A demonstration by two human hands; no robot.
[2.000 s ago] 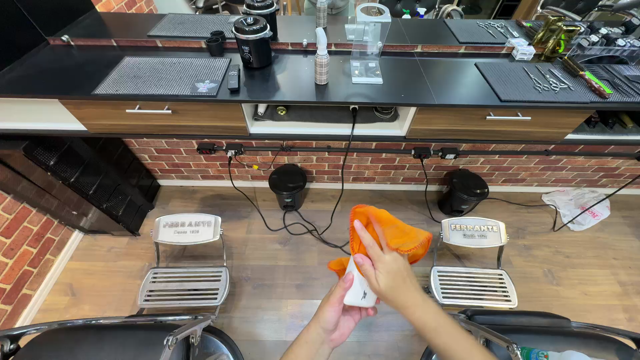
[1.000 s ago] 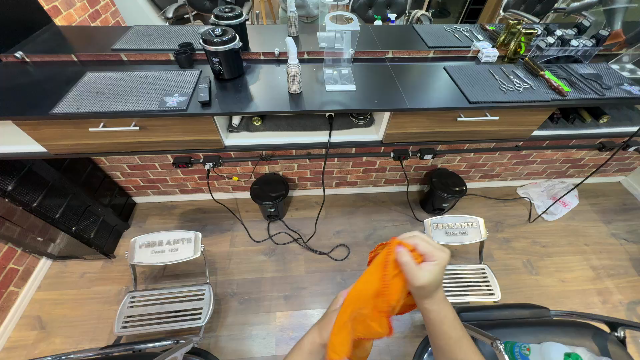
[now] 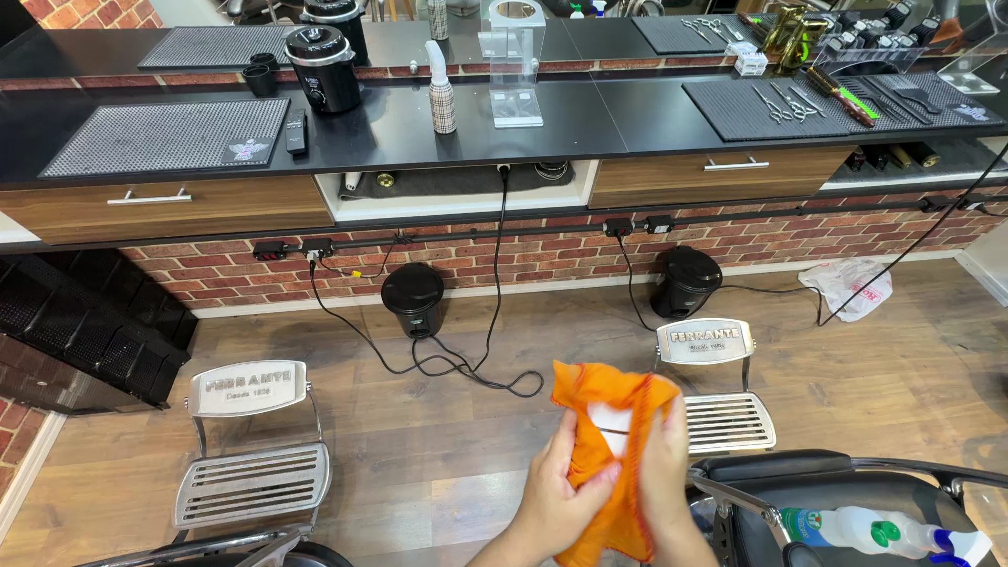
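Observation:
An orange cloth [image 3: 602,488] is wrapped about a white object [image 3: 612,425], of which only a small part shows in a gap of the cloth. My left hand [image 3: 555,492] grips the bundle from the left, its thumb lying across the front. On the right side my right hand [image 3: 665,472] holds the cloth, partly hidden behind it. Both hands are above the wooden floor, just left of the slatted metal footrest [image 3: 728,423] of the right chair.
Bottles [image 3: 854,529] lie on the black barber chair [image 3: 827,476] at lower right. Another footrest [image 3: 252,487] stands at left. Black bins [image 3: 413,295], cables [image 3: 472,368] and a plastic bag [image 3: 850,287] are on the floor. The black counter [image 3: 571,102] holds a spray bottle [image 3: 442,98] and scissors [image 3: 791,104].
Two seconds ago the white object showed in my left hand, with the cloth behind it and my right hand. The cloth then covered it; now it surrounds it, with both hands around the bundle.

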